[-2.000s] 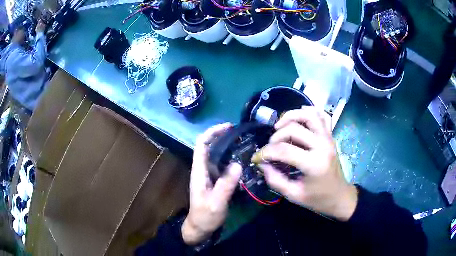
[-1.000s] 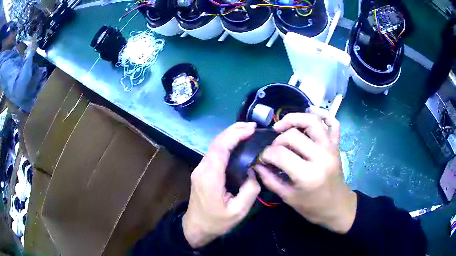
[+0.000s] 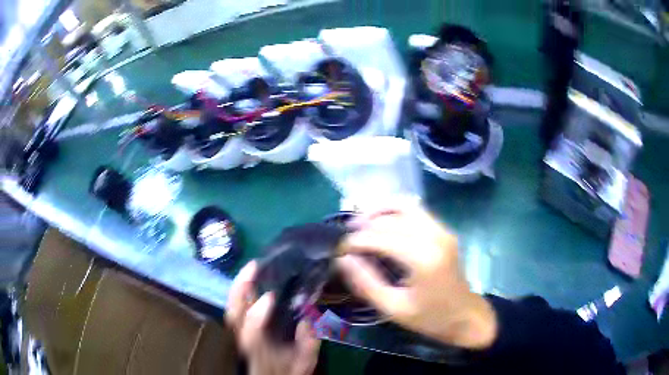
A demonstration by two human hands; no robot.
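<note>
The frame is blurred. My left hand (image 3: 268, 333) holds a black camera head (image 3: 290, 267), tilted, at the lower middle. My right hand (image 3: 414, 275) is beside it over the open camera housing (image 3: 378, 311), fingers bent; whether it grips a wire or the head's edge is unclear. Red and orange wires (image 3: 323, 311) show between the hands. The white bracket (image 3: 370, 165) of this housing stands just beyond my right hand. The inside of the housing is mostly hidden by my hands.
Several white housings (image 3: 249, 154) with wires stand in a row behind. Another housing (image 3: 455, 168) with a black head is at back right. A loose head (image 3: 215, 236), pale cords (image 3: 154, 194), a pink phone (image 3: 629, 227) and a brown carton (image 3: 110, 322) lie around.
The view has swung, so the bench things sit lower and further left, and the phone shows. The black head has moved left from the housing and tilted, with my left hand.
</note>
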